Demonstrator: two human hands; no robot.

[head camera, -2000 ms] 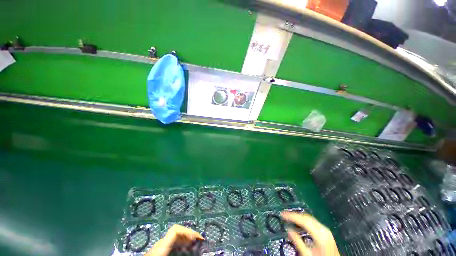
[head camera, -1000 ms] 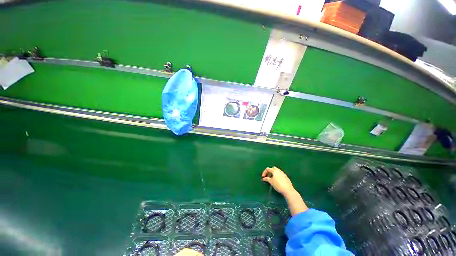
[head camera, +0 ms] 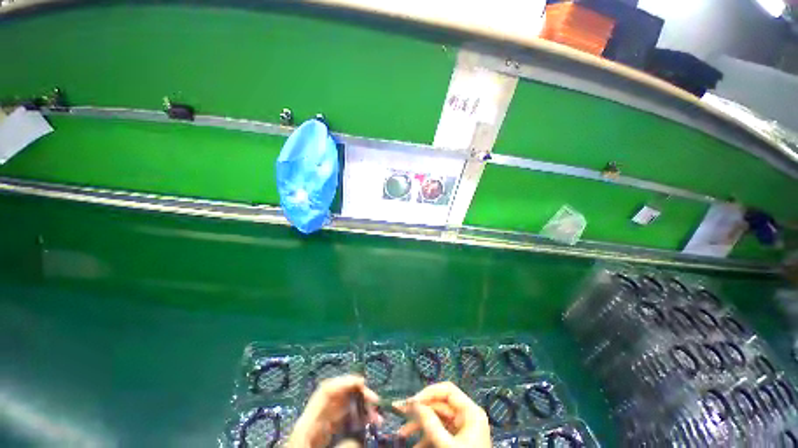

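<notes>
A clear blister tray (head camera: pixel 249 378) lies on the green bench at the bottom centre, with black ring parts (head camera: pixel 270 374) in its pockets. My left hand (head camera: pixel 337 413) is over the tray, its fingers closed on a dark part that looks like a black ring (head camera: pixel 357 411), mostly hidden by the fingers. My right hand (head camera: pixel 444 416) is just right of it, thumb and fingertips pinched near the part. Whether the right fingertips hold anything is too blurred to tell.
A tall stack of clear trays with black rings (head camera: pixel 691 350) stands at the right. A blue crumpled cover (head camera: pixel 308 177) and a white instruction sheet (head camera: pixel 398 188) hang on the green back panel. A small clear bag (head camera: pixel 564 225) is on the panel to the right.
My right hand reached out over the bench beyond the tray one second ago and is now back beside my left hand. My left hand shows more fully. The view has shifted slightly.
</notes>
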